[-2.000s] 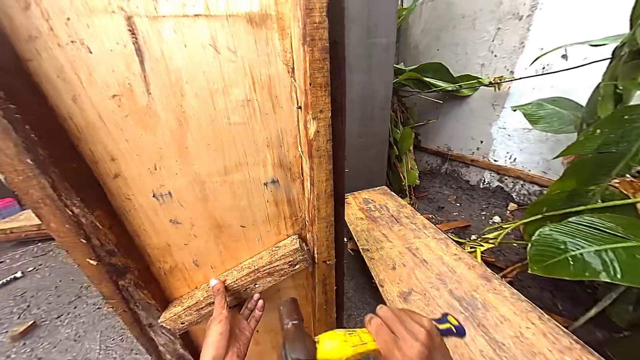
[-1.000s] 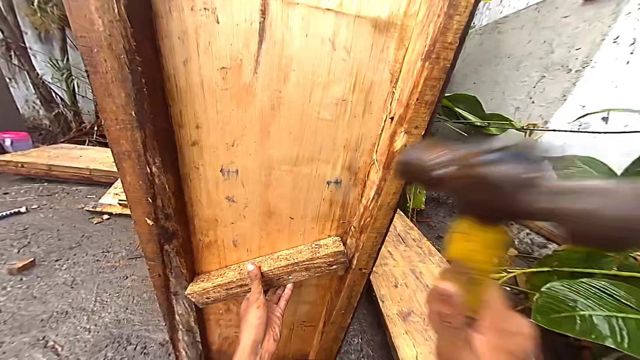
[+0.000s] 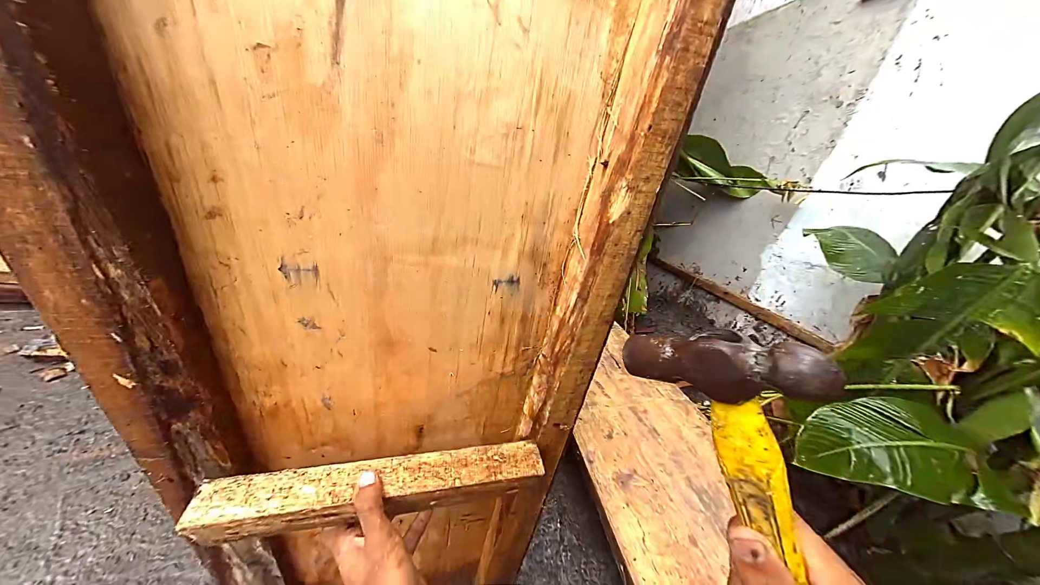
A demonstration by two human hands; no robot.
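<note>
A short wooden block [image 3: 284, 502] lies crosswise between the side rails of an upright wooden frame with a plywood panel [image 3: 406, 195]. My left hand [image 3: 378, 540] holds the block from below, its thumb on the front edge. On the right, my right hand [image 3: 772, 556] grips the yellow handle of a hammer [image 3: 731, 370], whose dark, rusty metal head is raised beside the frame's right rail [image 3: 626, 236]. The hammer head does not touch the block. Parts of both hands are cut off by the lower edge of the view.
A wide wooden board [image 3: 650, 479] lies low behind the frame on the right. Green leafy plants [image 3: 886, 439] stand at the far right before a grey and white wall [image 3: 780, 114]. Rough grey ground [image 3: 65, 471] with wood scraps shows at the left.
The hammer, low beside the block two seconds ago, is now raised at the right with its head up. My left hand stays on the block. The view has shifted.
</note>
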